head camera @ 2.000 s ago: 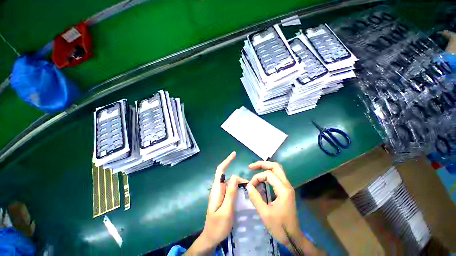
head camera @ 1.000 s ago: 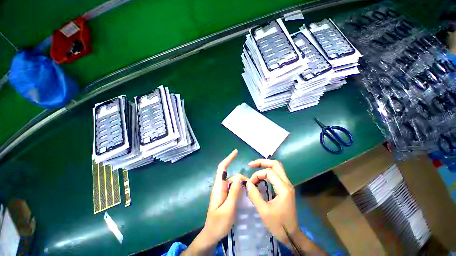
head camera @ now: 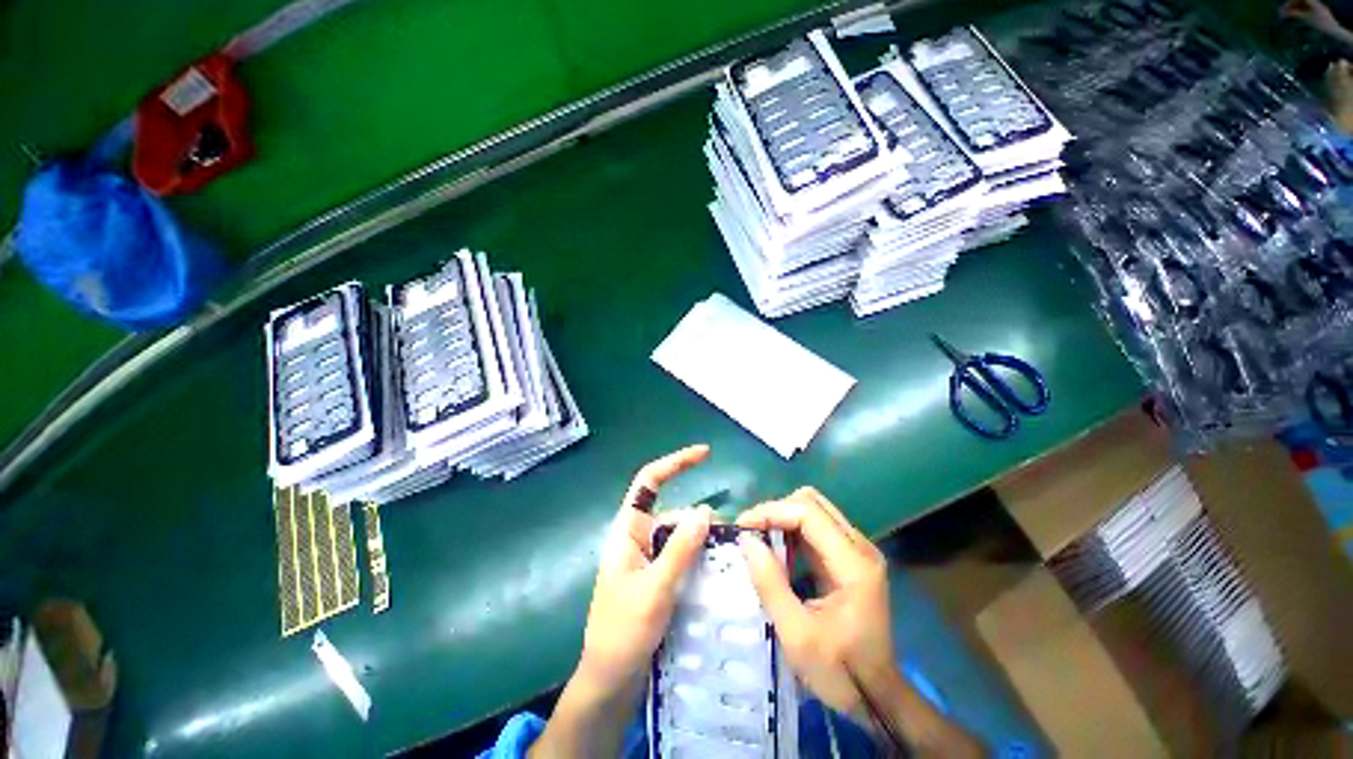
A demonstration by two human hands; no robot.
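Note:
A phone-shaped piece (head camera: 718, 667) with a dark outline and grey-white patches is held upright near my body at the bottom centre. My left hand (head camera: 641, 590) grips its top left corner with thumb and fingers; the index finger is raised and a dark ring shows on it. My right hand (head camera: 825, 601) grips its top right corner, thumb on the face. The top end shows small dark parts between the thumbs. A thin dark sliver shows just above the top edge; I cannot tell what it is. The piece's lower end is cut off by the frame.
Patterned stacks stand at left (head camera: 445, 356) and upper right (head camera: 809, 126). White blank cards (head camera: 754, 371) and dark blue scissors (head camera: 991, 389) lie between. A yellow-gold sheet (head camera: 316, 564) and white strip (head camera: 341, 675) lie left. Clear plastic (head camera: 1217, 223), an open carton (head camera: 1039, 653) and another person's hand are right.
My hands have spread slightly apart at the piece's top end, and more of the top edge shows. My right fingers have lowered onto its corner. The view has shifted slightly.

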